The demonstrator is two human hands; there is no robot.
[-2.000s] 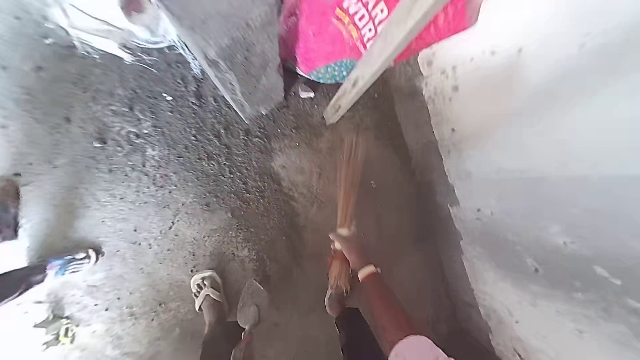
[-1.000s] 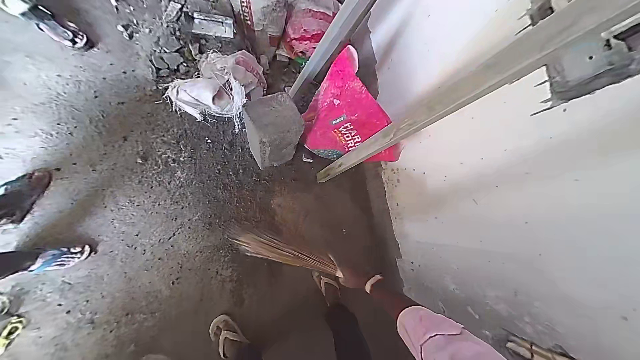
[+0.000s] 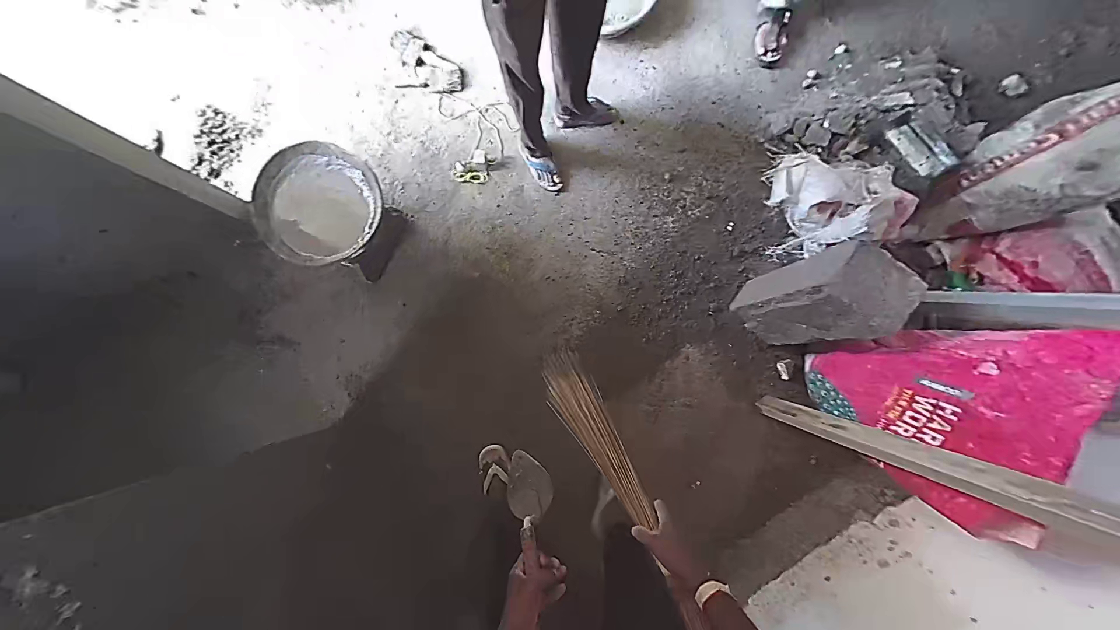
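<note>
My right hand point(image 3: 672, 544), with a pale band at its wrist, is closed around a broom of thin stiff sticks point(image 3: 604, 437). The bristle ends fan out over the dusty floor, pointing up and slightly left. My left hand point(image 3: 535, 577) grips the handle of a trowel point(image 3: 529, 486), whose rounded, dirt-coated metal blade points away from me. The blade is beside my sandalled left foot point(image 3: 494, 464). My other foot is partly hidden by the broom.
Another person's legs point(image 3: 547, 70) stand ahead, near a cord point(image 3: 481, 131). A round pan point(image 3: 319, 210) sits at left. Right are a concrete block point(image 3: 831, 297), rubble point(image 3: 884, 105), sacks point(image 3: 1041, 166), a pink bag point(image 3: 980, 402) and a wooden plank point(image 3: 927, 455) by the wall.
The view has swung widely, bringing the pan and the person's legs into sight. My right hand still holds the broom, which has changed its angle. My left hand, out of sight one second ago, now shows.
</note>
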